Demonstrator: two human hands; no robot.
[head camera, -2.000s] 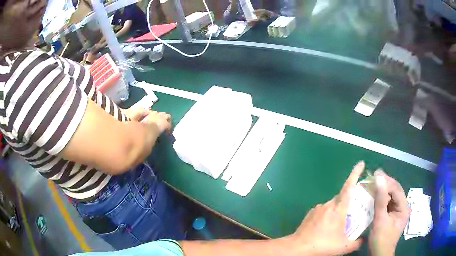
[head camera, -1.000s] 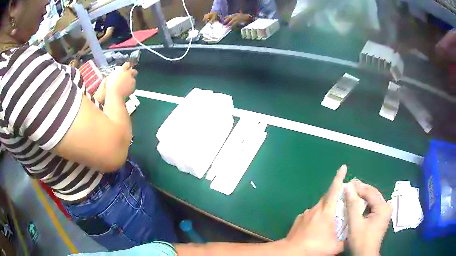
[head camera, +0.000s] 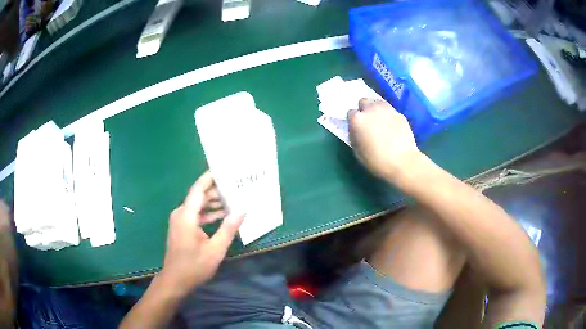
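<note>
My left hand (head camera: 199, 234) holds a white folded carton (head camera: 241, 160) by its lower left edge, thumb on its face; faint print shows on it. The carton stands out over the green bench near its front edge. My right hand (head camera: 382, 135) is on the pile of white printed slips (head camera: 337, 96) beside the blue bin (head camera: 411, 109), fingers curled at the slips. Whether it grips one is hidden. Shiny clear bags (head camera: 440, 64) lie in the blue bin.
A thick stack of flat white cartons (head camera: 45, 186) and flat cartons (head camera: 93, 183) beside it lie at the left. Narrow white boxes (head camera: 157, 29) lie beyond the white strip (head camera: 212, 71). Bagged products (head camera: 556, 67) are at the right. The bench's front edge (head camera: 308, 234) curves above my lap.
The view has swung right and down. My hands, together before around a small printed item, are now apart. A white carton is now in my left hand; my right hand has reached the slips.
</note>
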